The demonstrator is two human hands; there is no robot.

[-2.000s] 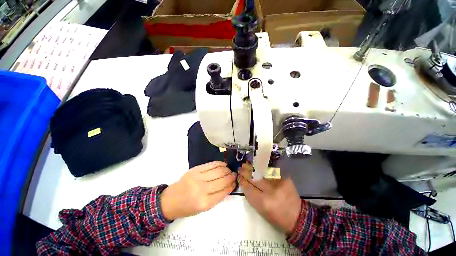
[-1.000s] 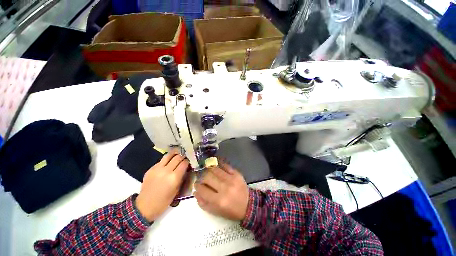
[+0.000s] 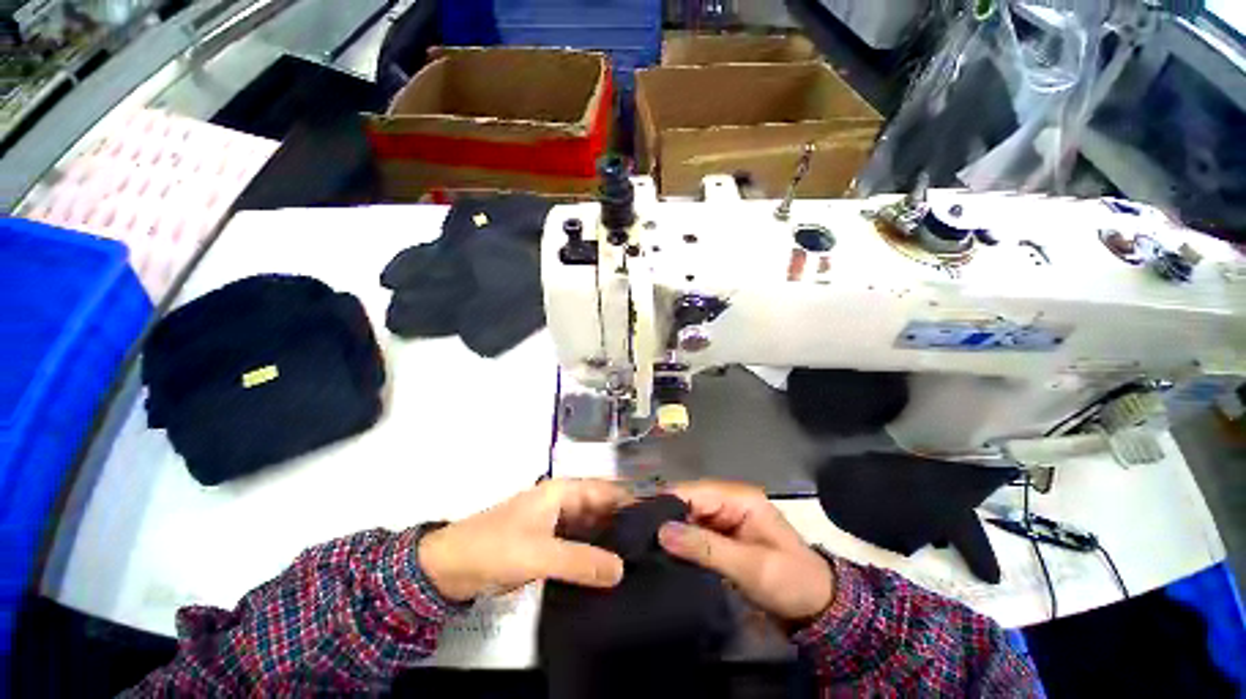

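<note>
My left hand (image 3: 526,539) and my right hand (image 3: 749,544) hold a black fabric workpiece (image 3: 640,621) in front of the sewing machine, at the table's front edge. Fingers of both hands grip its upper edge, and the cloth hangs down towards me. The white sewing machine (image 3: 820,307) stands behind my hands. Its presser foot and needle area (image 3: 622,421) shows no cloth under it. A thick stack of black panels (image 3: 267,382) with a yellow sticker lies at the left. Dark lobed pieces (image 3: 472,280) lie behind and left of the machine head.
A blue bin (image 3: 62,348) is at the far left. More black panels (image 3: 916,505) lie below the machine arm at right, near small dark thread snips (image 3: 1045,530) with a black cord. Open cartons (image 3: 492,116) stand behind the table. Another blue bin is at the lower right.
Both hands have come away from the needle area towards me with the workpiece. Black cloth left of the needle is gone from the table. The black pieces at right are rearranged. The camera view has shifted.
</note>
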